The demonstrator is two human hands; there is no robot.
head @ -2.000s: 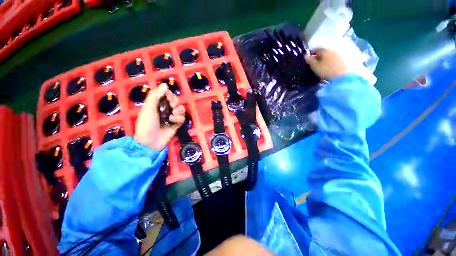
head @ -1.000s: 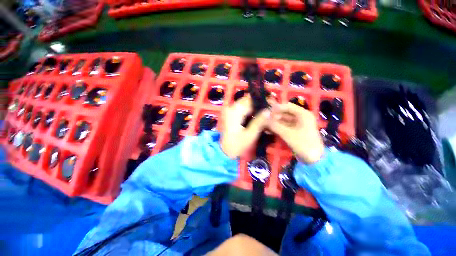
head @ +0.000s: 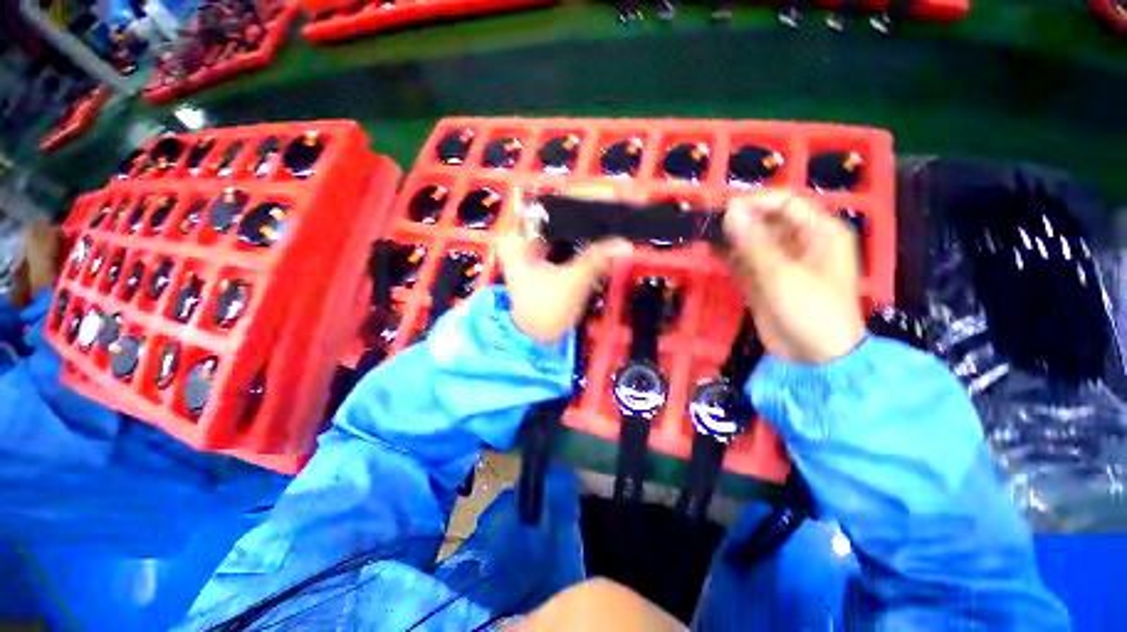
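Observation:
A black strap (head: pixel 630 222) is stretched level above the red foam tray (head: pixel 556 121). My left hand (head: pixel 544 278) grips its left end, with something shiny at the fingertips, perhaps a watch head; blur hides which. My right hand (head: pixel 797 272) has its fingers closed at the strap's right end. Strapped watches lie across the tray's near pockets, one at the centre (head: pixel 639 390) and one to its right (head: pixel 717 410), round undersides up and straps over the near edge. Watch heads with orange tabs, such as one at the back (head: pixel 685 159), sit in the pockets.
A stack of red foam trays (head: pixel 309 284) filled with watch heads stands at the left. A clear bag of black straps (head: pixel 1032 272) lies right of the tray. More red trays (head: pixel 433 19) line the far side. Part of another person's hand (head: pixel 41 259) shows at far left.
The view has swung left from the strap bag to the tray and stack. My right hand has left the bag. Both hands met over the tray, then moved apart with the strap now stretched sideways.

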